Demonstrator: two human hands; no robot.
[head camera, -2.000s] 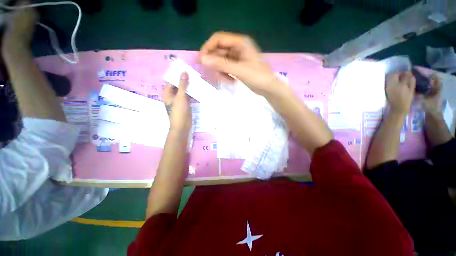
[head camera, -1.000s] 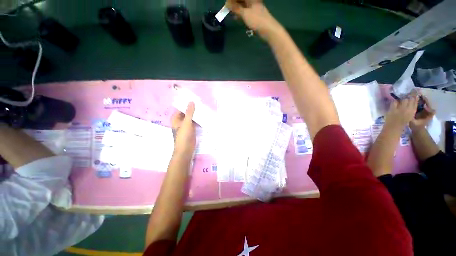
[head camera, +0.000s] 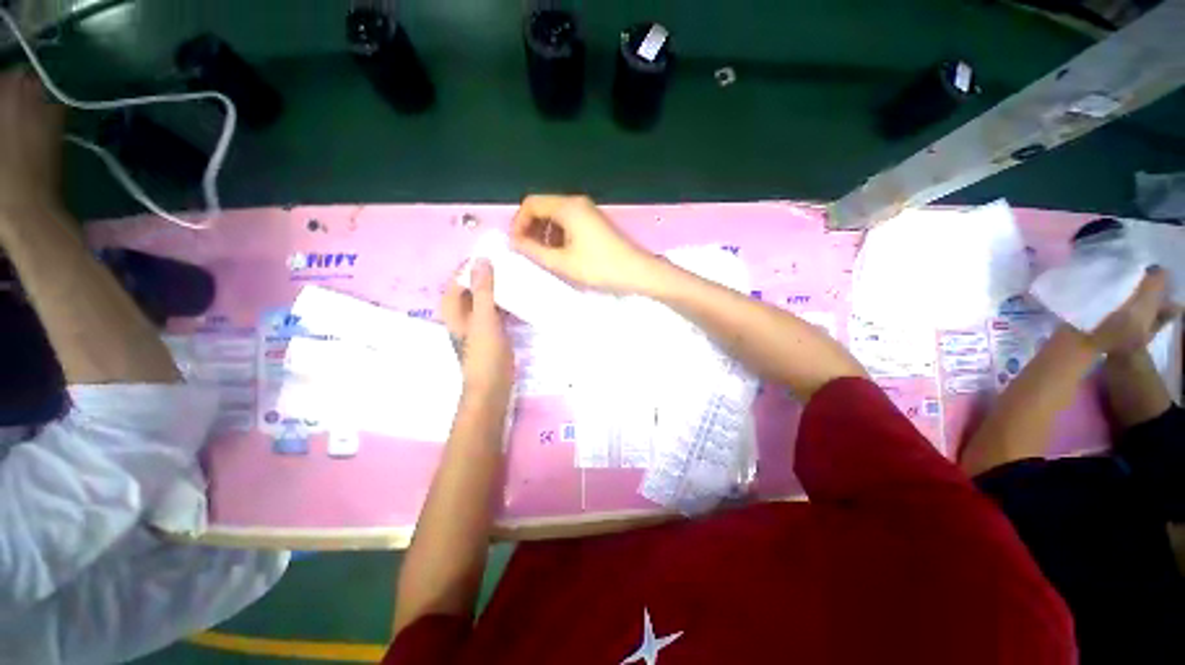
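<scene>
My left hand (head camera: 478,325) holds a white label strip (head camera: 526,288) over the bench, thumb on top. My right hand (head camera: 578,244) is just right of the strip's upper end, fingers curled together; whether a sticker is between them cannot be seen. On the green conveyor, a black cylinder (head camera: 642,91) stands upright with a white sticker on its top. Another black cylinder (head camera: 556,78) beside it shows no sticker. A pile of label sheets (head camera: 702,435) lies right of the strip, partly overexposed.
Spare white strips (head camera: 370,370) lie left of centre. More cylinders stand on the conveyor (head camera: 767,143), one at right with a sticker (head camera: 925,98). A slanting grey bar (head camera: 1014,117) is at right. Neighbouring workers' arms are at both sides; a white cord (head camera: 221,143) hangs at left.
My right hand has come back from the conveyor to the strip. The cylinder it was at now carries a sticker. The cylinders appear further right. The right neighbour's hands hold a white sheet or bag higher.
</scene>
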